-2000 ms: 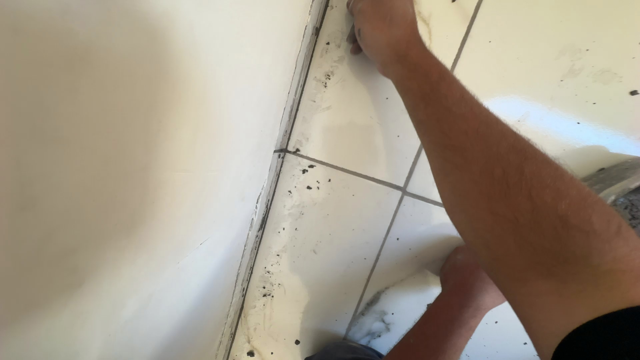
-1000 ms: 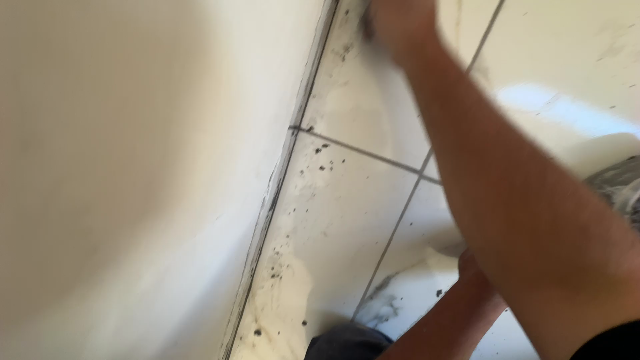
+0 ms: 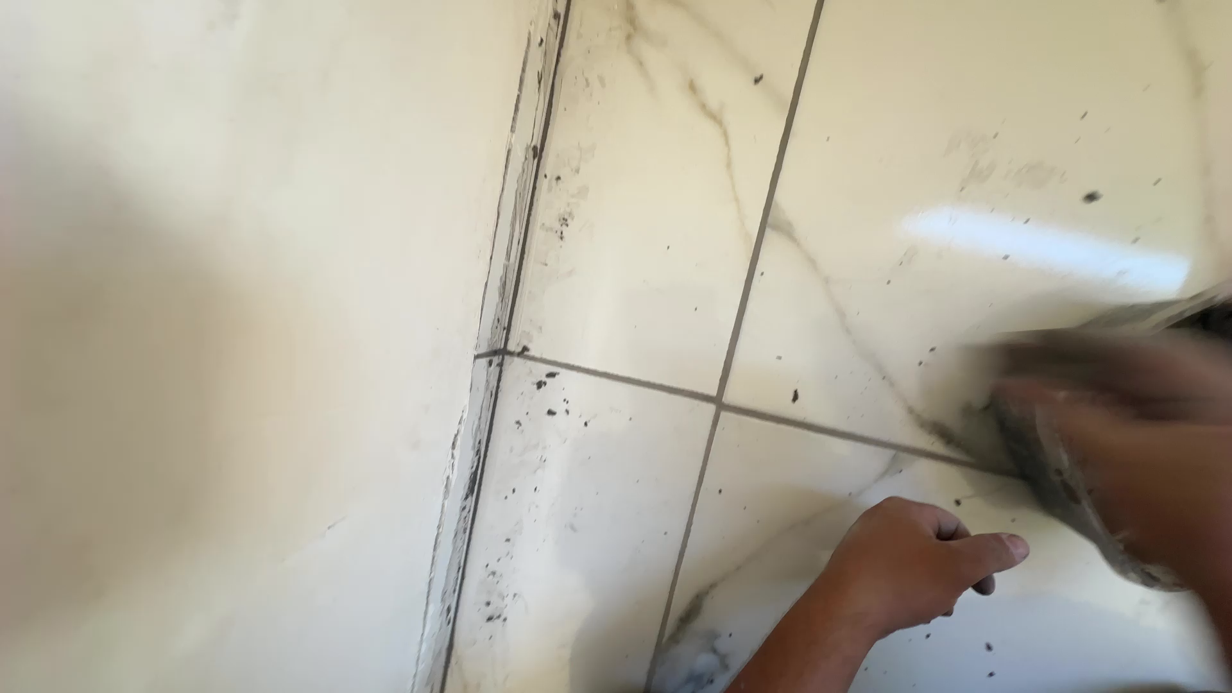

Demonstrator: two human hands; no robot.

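My left hand is low in the view, right of centre, over the marble-look floor tiles. Its fingers are curled, its thumb points right, and nothing shows in it. At the right edge my right hand is strongly blurred, at a grey, dirty container or bag whose kind I cannot tell. Whether that hand holds anything is unclear. Dark grey grout lines cross between the tiles. A smeared joint runs between the tiles and the pale wall surface.
The plain pale surface fills the left side. Dark crumbs lie along the joint, and more specks are scattered over the tiles. A bright reflection falls on the upper right tile.
My right hand has moved from the top of the view, beside the joint, to the grey container or bag at the right. More of my left hand shows.
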